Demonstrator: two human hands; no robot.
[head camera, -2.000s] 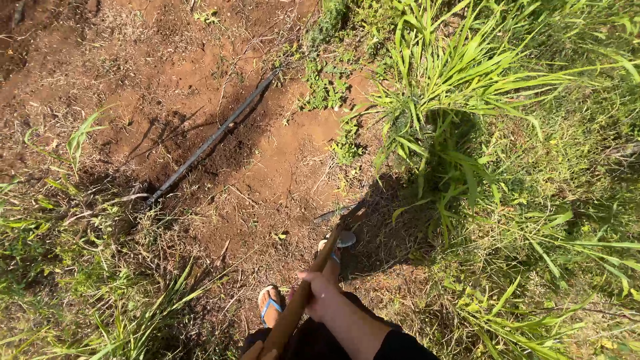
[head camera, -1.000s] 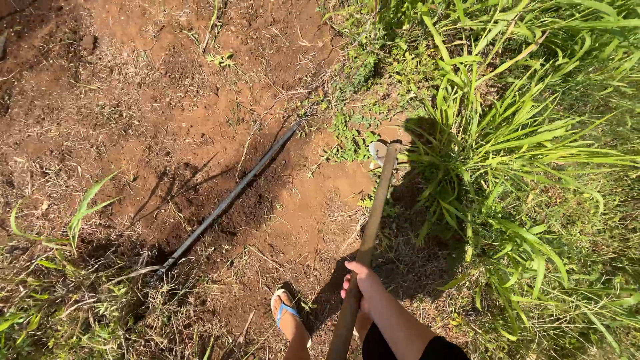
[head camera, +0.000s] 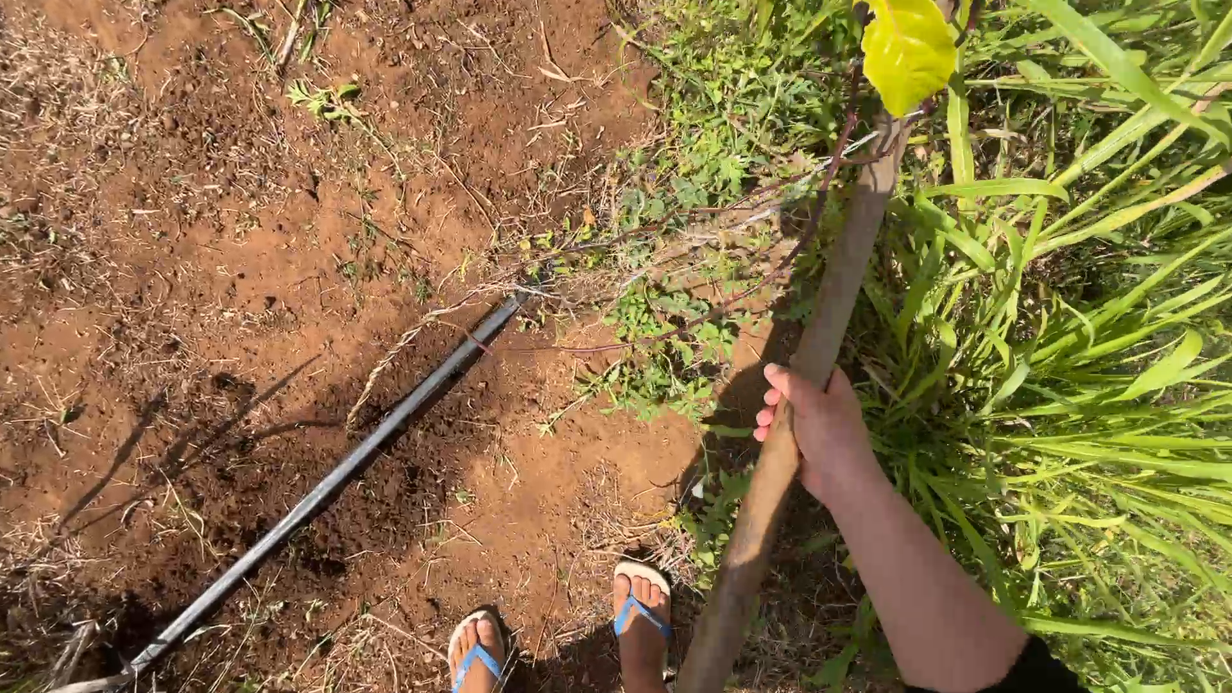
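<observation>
My right hand (head camera: 818, 423) is closed around a long wooden handle (head camera: 746, 539), which slants from the bottom centre up to the upper right. The handle's far end passes behind a bright yellow-green leaf (head camera: 908, 58) and thin reddish vines; whatever head it has is hidden. My left hand is out of the frame. To the left a black pipe or hose (head camera: 337, 472) lies slanting across the bare reddish soil.
Tall green grass (head camera: 1088, 385) fills the right side. Low leafy weeds (head camera: 674, 356) and thin vines spread across the upper middle. My feet in blue-strapped flip-flops (head camera: 640, 616) stand at the bottom. A dry twisted stem (head camera: 385, 361) lies beside the pipe's upper end.
The handle has swung up and to the right from beside my feet; its round metal head showed a second ago. My left hand, at the handle's lower end two seconds ago, has left the view.
</observation>
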